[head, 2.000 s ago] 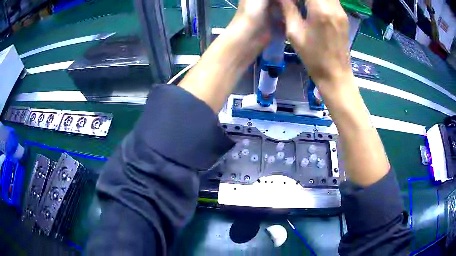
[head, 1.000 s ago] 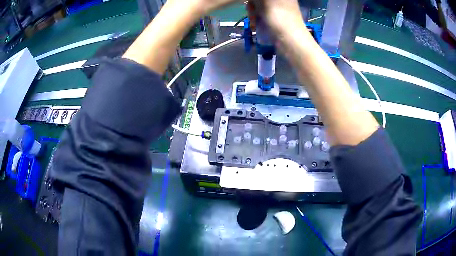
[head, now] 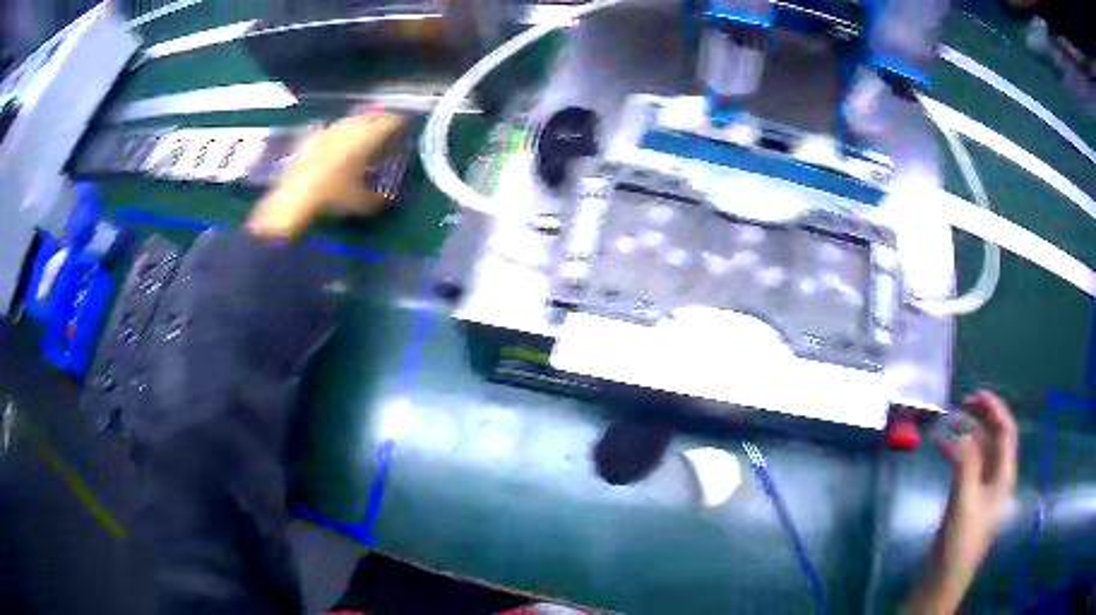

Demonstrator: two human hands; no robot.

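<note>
The frame is blurred. My left hand (head: pixel 331 168) is at the right end of a row of silver and dark part trays (head: pixel 210 156) on the green surface. A dark shape shows by its fingers; I cannot tell whether they grip it. My right hand (head: pixel 986 445) is beside the red emergency stop (head: pixel 903 434), its fingers apart and curled, with no held thing visible. Between my hands is the dispensing machine. Its grey fixture (head: pixel 721 270) bears several small pale spots. Blue syringe holders (head: pixel 736 60) stand behind the fixture.
Dark trays (head: pixel 144 312) and a blue bin (head: pixel 75 300) are at the left. A black round pad (head: pixel 631 451), a white half-moon piece (head: pixel 713 475) and a thin blue tool (head: pixel 784 523) lie before the machine. White hoses curve at both sides.
Both hands have come down from the syringes: my left to the tray row, my right to the machine's front right corner. The view has shifted and tilted.
</note>
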